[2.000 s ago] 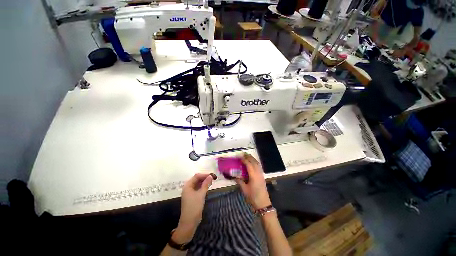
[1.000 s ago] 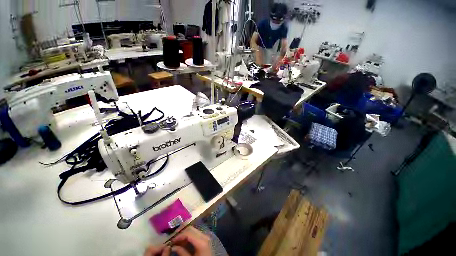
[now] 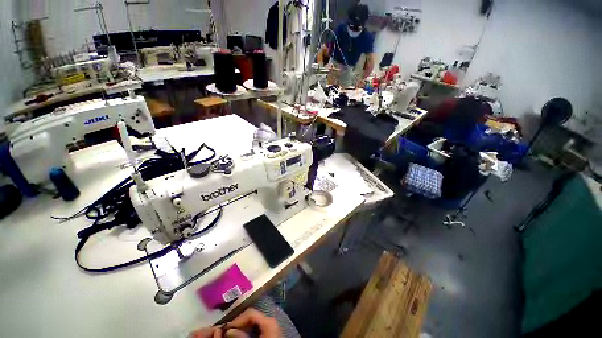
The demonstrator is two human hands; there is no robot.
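A pink packet (image 3: 225, 286) with a white barcode label lies flat on the white tabletop near its front edge. My right hand (image 3: 249, 323) is just below it, bent in at the bottom edge of the picture. My left hand (image 3: 206, 332) shows only as a sliver beside it, and the fingertips of both meet. A tiny dark bit may be between them; it is too small and cut off to tell. A black smartphone (image 3: 268, 240) lies right of the packet, in front of the white brother sewing machine (image 3: 221, 188).
Black straps (image 3: 105, 210) lie tangled behind the machine. A tape roll (image 3: 320, 199) is at its right end. The JUKI machine (image 3: 86, 129) stands at left. A wooden bench (image 3: 389, 300) is at lower right. A person (image 3: 351, 43) works at a table behind.
The packet has left my right hand and lies on the table. Both hands have come together low in the picture. The view has turned right and up.
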